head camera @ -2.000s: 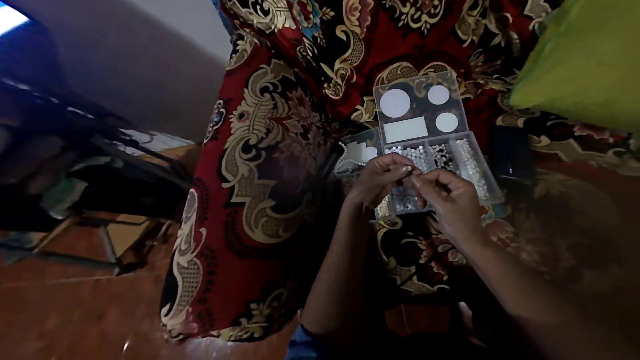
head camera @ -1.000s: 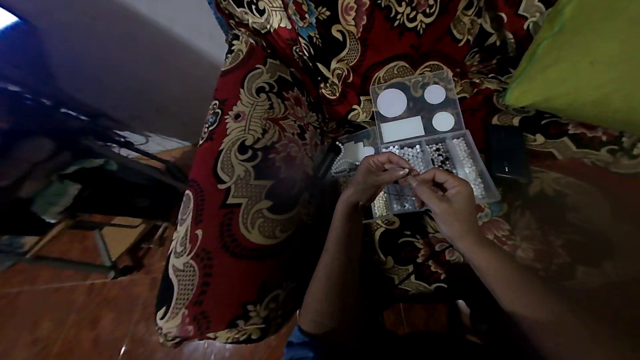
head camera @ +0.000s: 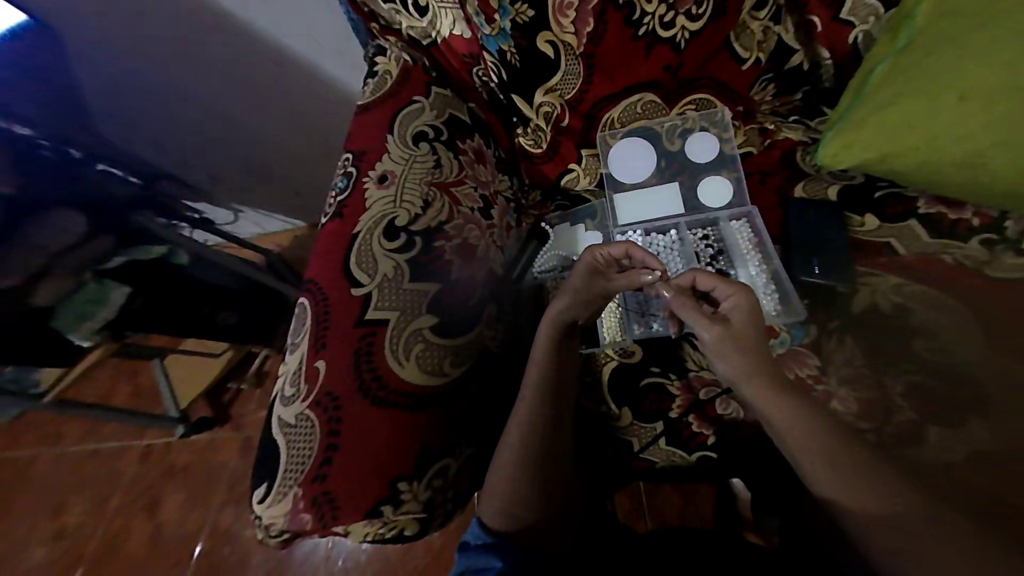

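My left hand (head camera: 610, 278) and my right hand (head camera: 716, 312) meet fingertip to fingertip above a clear plastic bead box (head camera: 788, 308). Both pinch something tiny between thumb and finger; a thin dark thread (head camera: 638, 310) seems to hang near them, too fine to make out well. The box's compartments hold white beads (head camera: 664, 246), dark and clear beads (head camera: 708, 250), pearl-like beads (head camera: 756, 264) and cream beads (head camera: 612, 322). Its raised lid (head camera: 672, 172) bears white round and rectangular labels. Left of the box, a strand of pearly beads (head camera: 552, 260) lies in another clear container. My hands hide part of the compartments.
A red, black and gold patterned cover (head camera: 432, 240) drapes the sofa under the box. A dark flat object (head camera: 818, 240) lies right of the box, and a green cushion (head camera: 936, 104) is at upper right. A metal-framed stand (head camera: 164, 392) stands at left on the tiled floor.
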